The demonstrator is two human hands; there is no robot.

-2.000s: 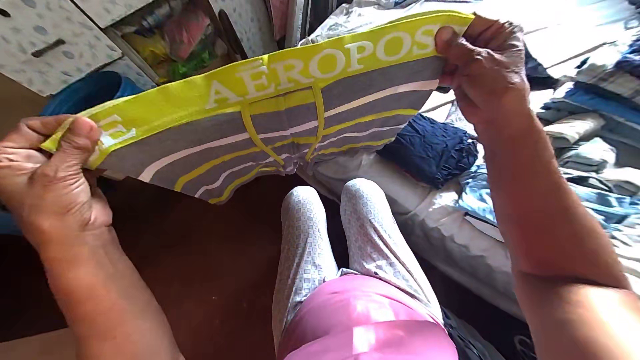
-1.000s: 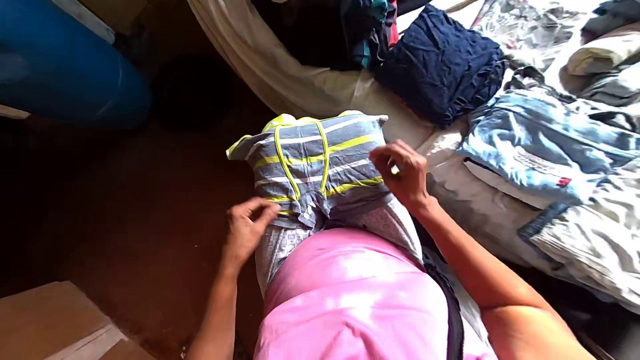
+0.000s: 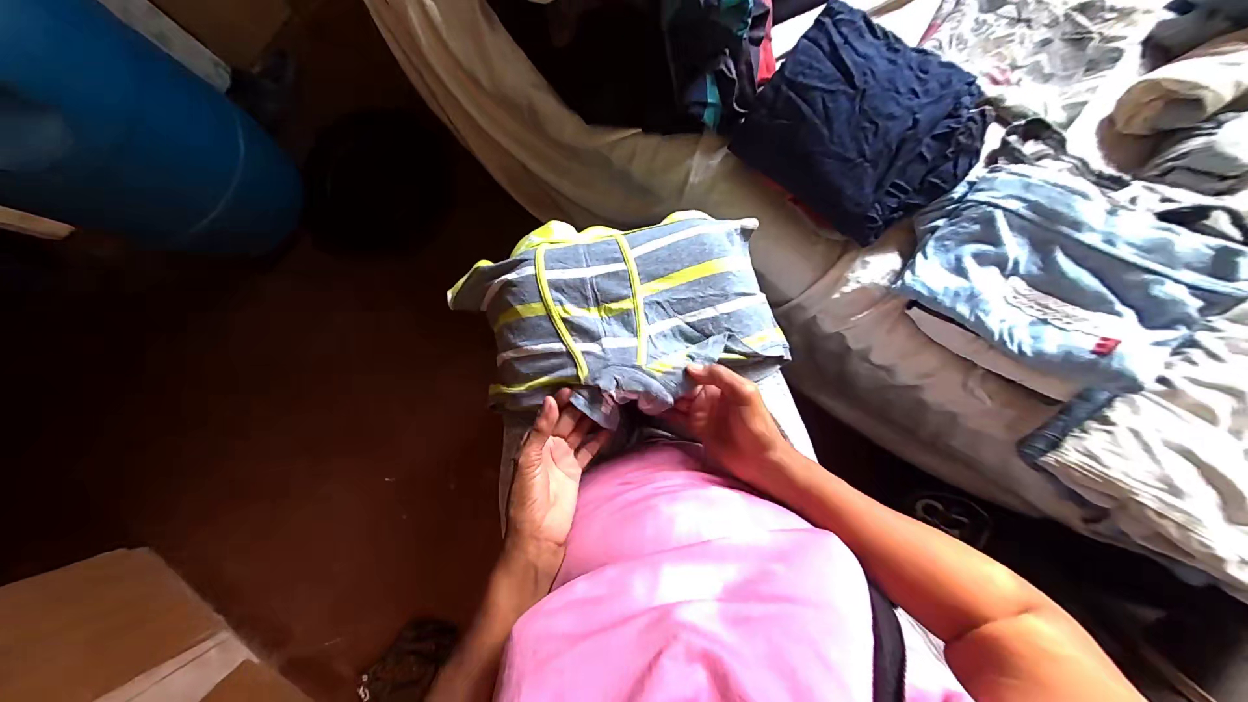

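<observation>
Across my lap lie striped grey boxer briefs (image 3: 595,302) with yellow and white stripes and yellow seams, their waistband at the far side, over my knees. My left hand (image 3: 556,468) is at the near left edge of the cloth, palm up, fingers partly under the leg hem; whether they grip it I cannot tell. With its thumb on top of the near edge, my right hand (image 3: 726,414) pinches the cloth at the right of the crotch. Its other fingers are partly hidden.
On the bed at right lie a folded navy cloth (image 3: 868,117), light blue denim (image 3: 1053,263) and white garments (image 3: 1160,468). A blue barrel (image 3: 136,127) stands at upper left. A cardboard box (image 3: 107,624) is at lower left on the reddish floor (image 3: 292,419).
Two seconds ago both hands held the briefs stretched by the waistband in front of me; now the briefs lie on my lap. Since one second ago, my hands have come to their near edge.
</observation>
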